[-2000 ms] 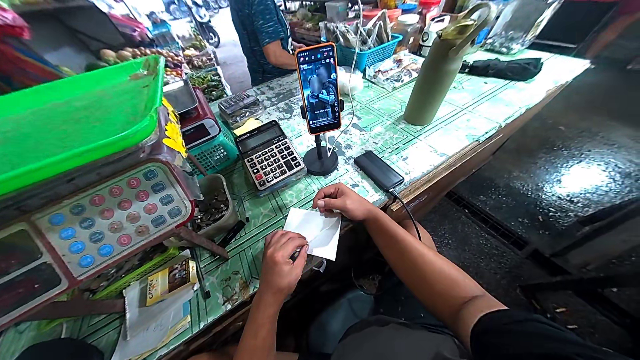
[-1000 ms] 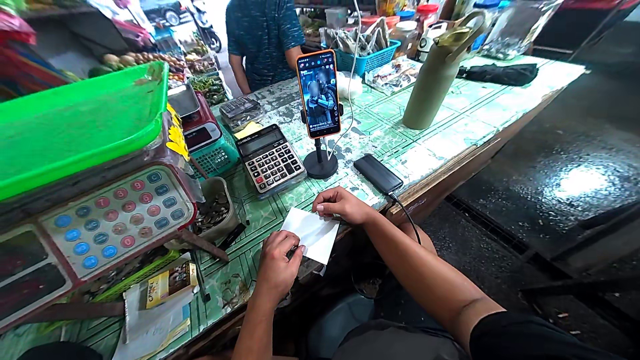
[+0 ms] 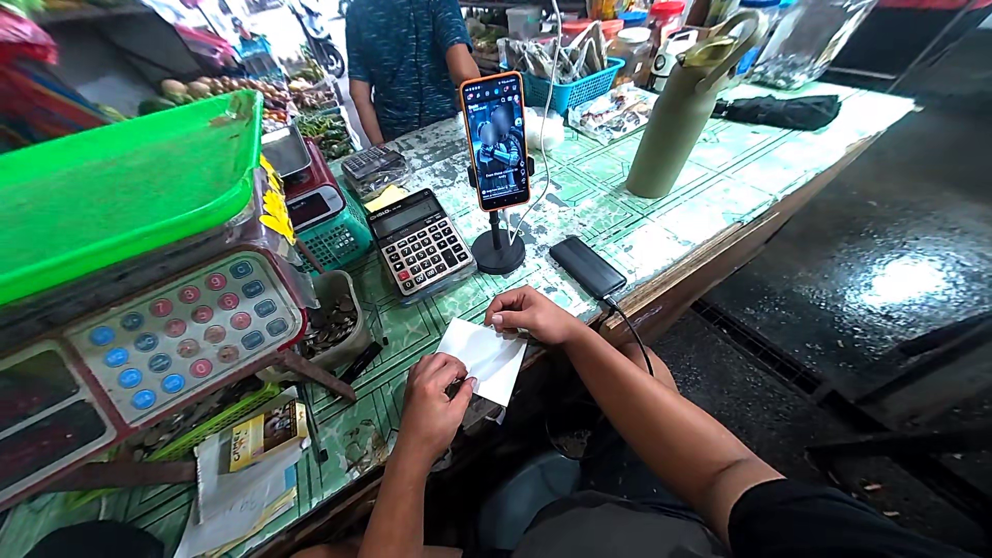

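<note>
A small sheet of white paper (image 3: 490, 358) lies at the front edge of the green patterned counter. My left hand (image 3: 438, 395) rests on its lower left side, fingers curled over the edge. The fingertips of my right hand (image 3: 528, 316) pinch the paper's upper right edge. Just beyond stands a desk calculator (image 3: 425, 244). To its right a phone in an orange case (image 3: 496, 143), its screen lit, is held upright on a round-based black stand (image 3: 497, 252). A black power bank (image 3: 587, 266) with a cable lies right of the stand.
A weighing scale with a keypad (image 3: 186, 333) and green tray (image 3: 132, 186) fills the left. Near it are a tub of coins (image 3: 333, 318) and papers (image 3: 248, 496). Farther right stand an olive bottle (image 3: 673, 132) and a folded black umbrella (image 3: 783, 111). A person (image 3: 407, 62) stands across the counter.
A dark pen-like object seen in my left hand two seconds ago no longer shows there. My right hand has stayed at the paper's upper edge. The person across the counter has shifted left.
</note>
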